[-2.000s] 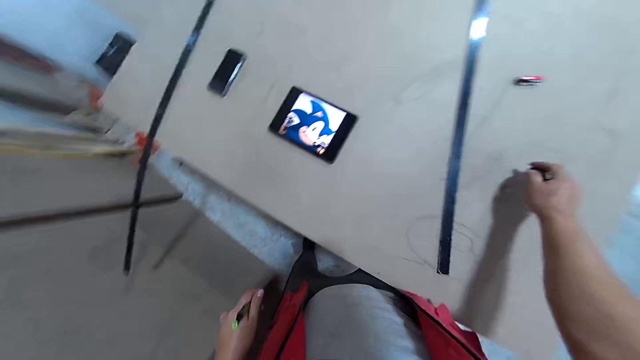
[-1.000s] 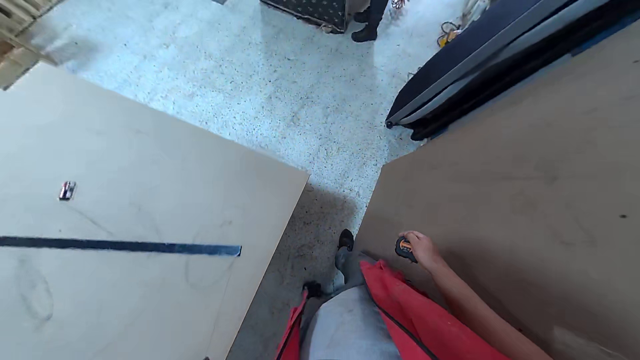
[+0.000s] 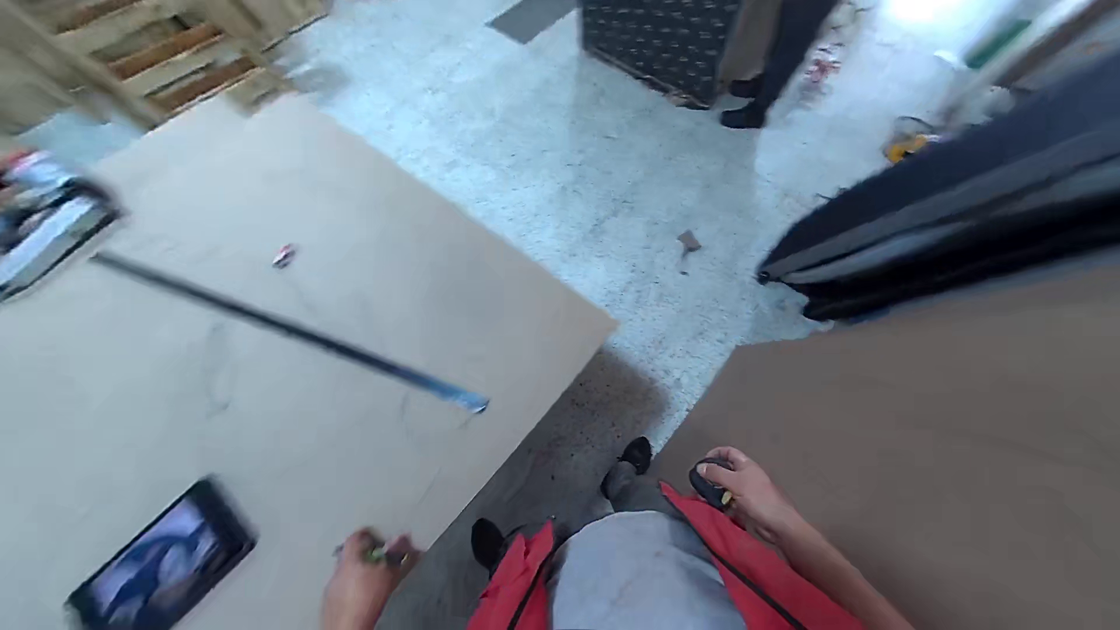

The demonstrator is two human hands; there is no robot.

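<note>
My right hand (image 3: 748,490) is closed around a dark tape measure (image 3: 710,486) with a yellow part, beside my red jacket. Over the near edge of the pale board table, my left hand (image 3: 363,573) holds a small green and dark object (image 3: 378,555), too blurred to name. Left of that hand lies a tablet (image 3: 166,560) with its screen lit. A long dark metal strip (image 3: 297,332) lies across the pale tabletop (image 3: 490,306). Beyond the strip sits a small red and white object (image 3: 283,255).
A container of mixed items (image 3: 52,219) stands at the far left, near wooden pallets (image 3: 175,52). A second board surface (image 3: 927,420) is on the right, with black wrapped material (image 3: 954,192) behind it. A person's legs (image 3: 770,61) show beside a dark patterned box (image 3: 661,44).
The view has swung far to the right, then partly back left. My left hand, out of view a second ago, now shows at the pale table's edge. The tape measure remains in my right hand.
</note>
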